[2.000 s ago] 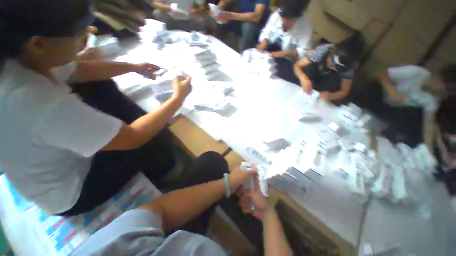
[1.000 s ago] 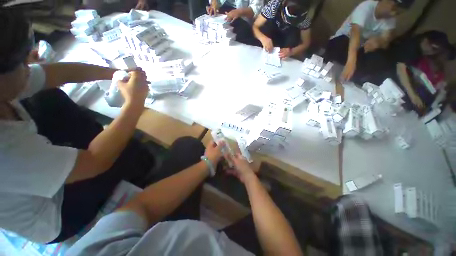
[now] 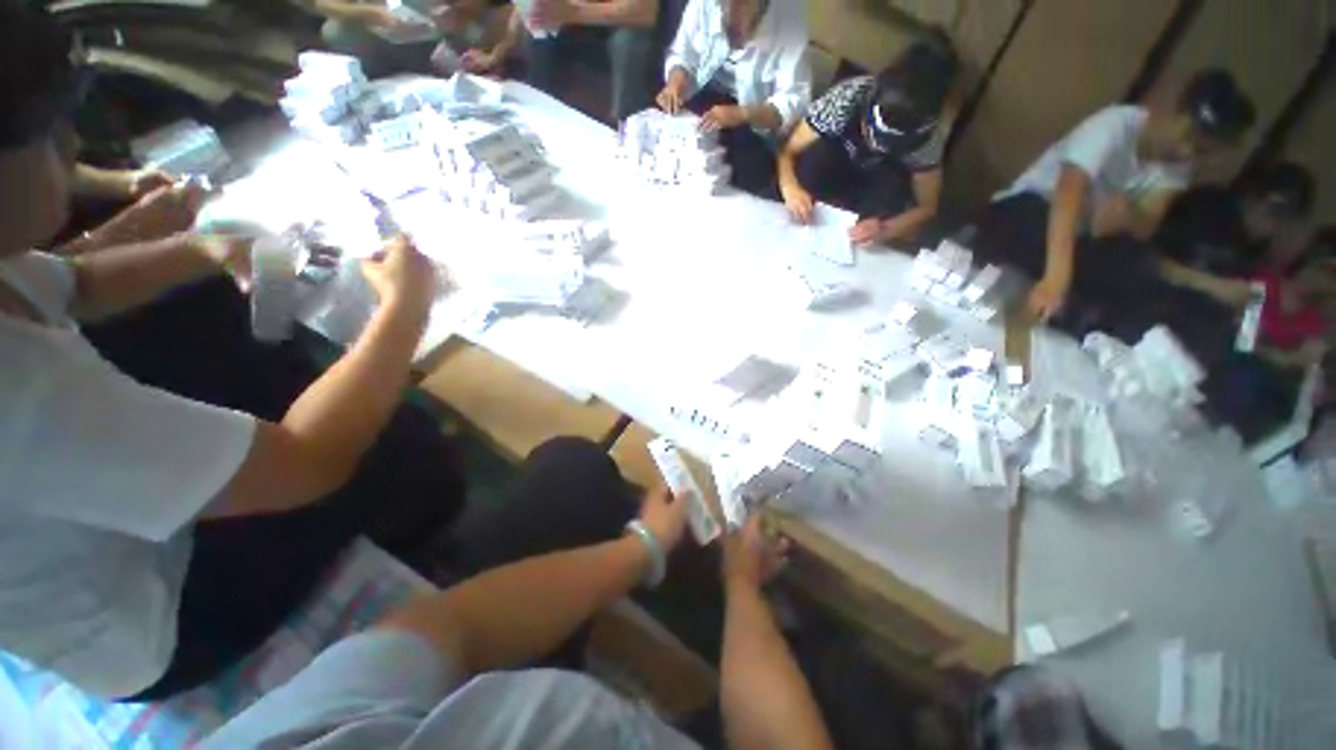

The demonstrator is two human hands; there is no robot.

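Note:
A slim white folding carton with dark print [image 3: 684, 489] is held above the near edge of the table. My left hand [image 3: 667, 516] grips its lower left side. My right hand [image 3: 755, 552] is just right of the carton's lower end, with its fingers bent. It is blurred, and I cannot tell if it touches the carton or holds anything. A stack of white cartons [image 3: 810, 443] lies on the table just beyond my hands, with flat white pieces [image 3: 755, 377] behind it.
The white-covered table [image 3: 674, 315] has a brown cardboard edge [image 3: 879, 586]. A neighbour [image 3: 117, 440] works at the left with white cartons. A large carton pile [image 3: 491, 161] lies beyond. Loose cartons [image 3: 974, 410] lie at the right. Several people sit along the far side.
My hands have moved slightly apart, and the carton now shows its broad face between them. The view has shifted a little. The neighbour's hands at the left have moved apart.

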